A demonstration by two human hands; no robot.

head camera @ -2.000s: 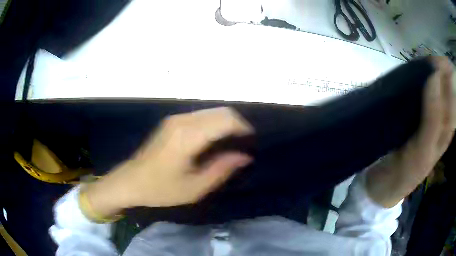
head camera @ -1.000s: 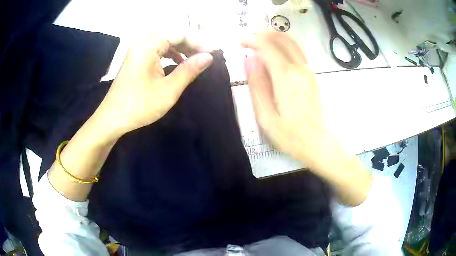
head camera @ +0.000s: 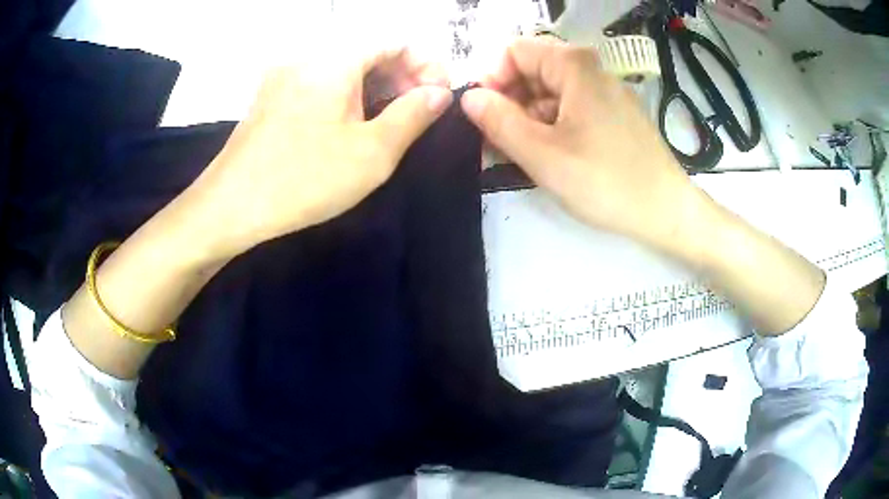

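A large navy garment piece (head camera: 322, 331) hangs over the table's front edge and my lap. Its narrow top end lies between my hands near the top centre. My left hand (head camera: 331, 146) pinches that end between thumb and fingers. My right hand (head camera: 575, 127) pinches the same end from the right, its thumb beside the left thumb. The fingertips nearly touch. The glare above them hides fine detail, and I cannot tell whether a small separate piece is between them.
Black-handled scissors (head camera: 694, 93) with a red spot lie at the upper right. A ribbed cream knob (head camera: 629, 58) is beside my right hand. The white table (head camera: 556, 253) has a printed ruler edge. Dark scraps (head camera: 838, 141) lie far right, and a dark tab (head camera: 715, 381) lies lower right.
The cloth was swung from the right to upright in front of me. My right hand, blurred and apart from the cloth a second ago, now pinches its top end beside my left.
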